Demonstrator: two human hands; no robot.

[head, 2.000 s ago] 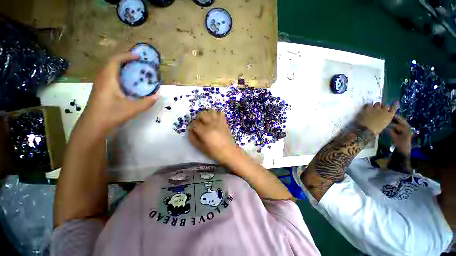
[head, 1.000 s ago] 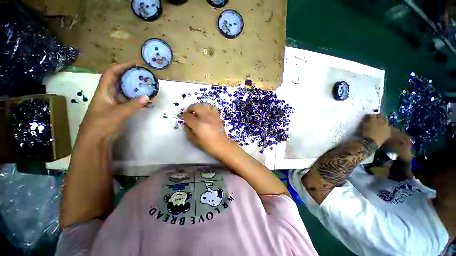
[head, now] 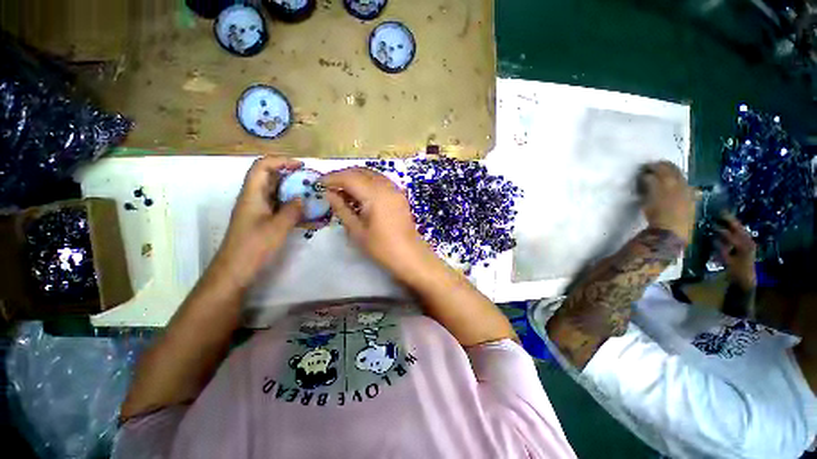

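My left hand (head: 262, 215) holds a round black-rimmed part (head: 305, 195) with its pale blue face up, above the white sheet. My right hand (head: 372, 211) is at the right side of that face, fingertips pinched together at it; a tiny dark insert seems to be between them, though blur makes it hard to tell. The loose pile of small violet-black inserts (head: 461, 211) lies just right of my right hand on the white work sheet (head: 555, 260).
Several round parts (head: 264, 111) lie on the brown board (head: 331, 99). A box of shiny pieces (head: 112, 255) and a dark plastic bag (head: 54, 134) are at left, a clear bag (head: 67, 385) below. A coworker's tattooed arm (head: 618, 287) is at right by another heap (head: 766, 179).
My left hand has moved right and down with the round part. My right hand has come from the pile's left edge to the part. The coworker's round part no longer shows on the sheet.
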